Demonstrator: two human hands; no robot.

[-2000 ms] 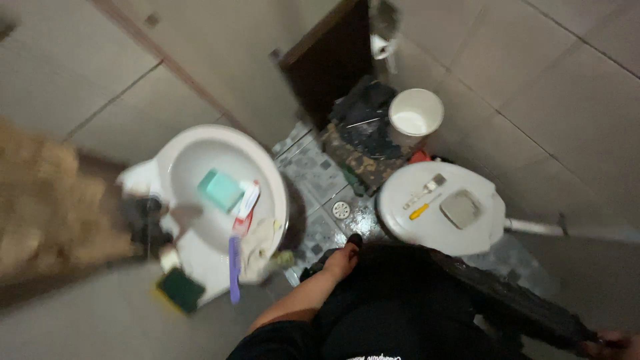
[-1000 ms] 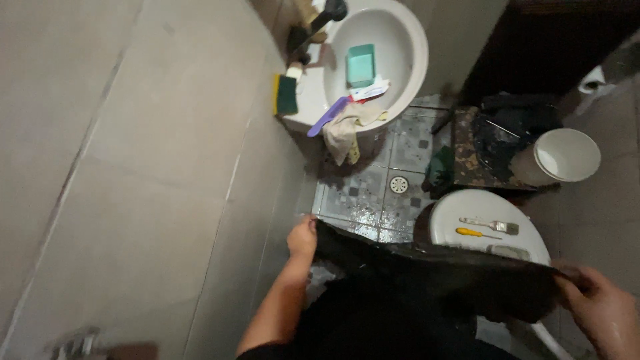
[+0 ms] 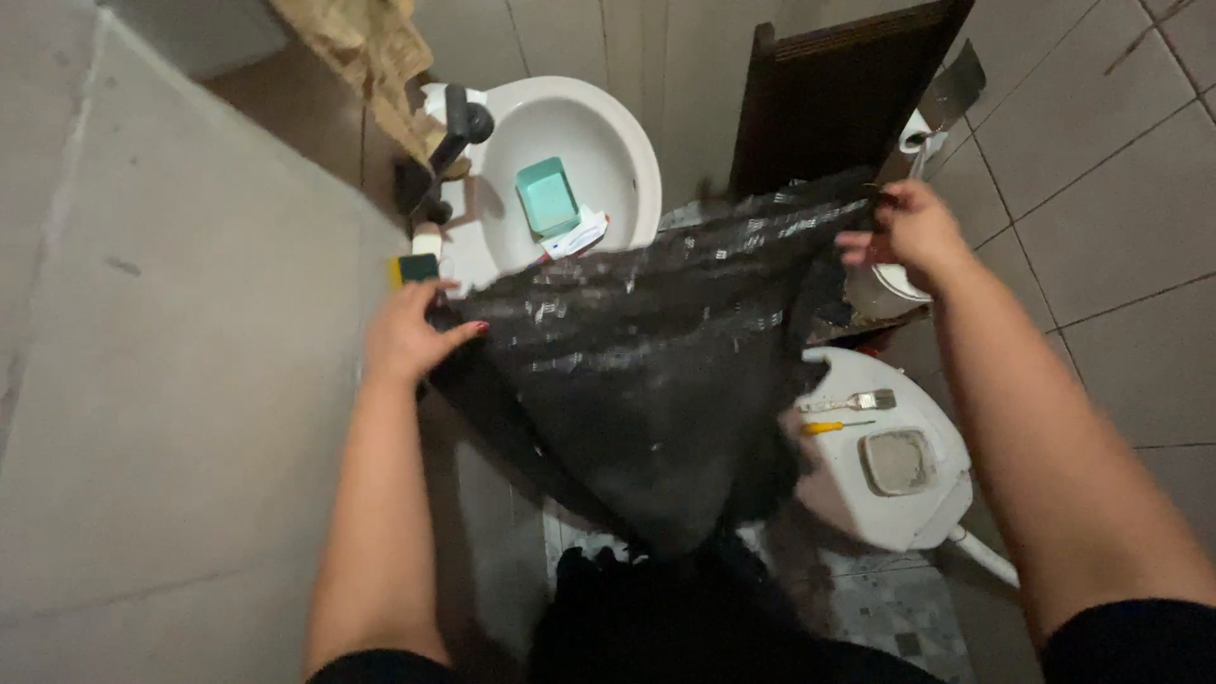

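Note:
A black sheet, plastic or cloth, with small shiny marks (image 3: 655,370) hangs spread between my two hands. My left hand (image 3: 413,332) pinches its left corner beside a green and yellow sponge (image 3: 416,270). At the upper right, my right hand (image 3: 907,228) grips the other corner, near a toilet paper roll (image 3: 915,133). The sheet covers part of the front rim of a white washbasin (image 3: 643,171) and part of the floor. Behind its right edge lies a white toilet lid (image 3: 855,513), bearing a paintbrush (image 3: 869,400), a yellow screwdriver (image 3: 836,427) and a small square container (image 3: 898,462).
A teal plastic box (image 3: 548,195) and a white tube or packet (image 3: 577,236) lie in the basin by a black faucet (image 3: 461,123). A dark wooden panel (image 3: 826,104) stands behind the sheet. A white bucket (image 3: 883,290) is below my right hand. Tiled walls flank both sides.
Both hands have raised the black sheet, which was low near my body one second ago, and it now hangs spread out in front of the basin. The view has shifted.

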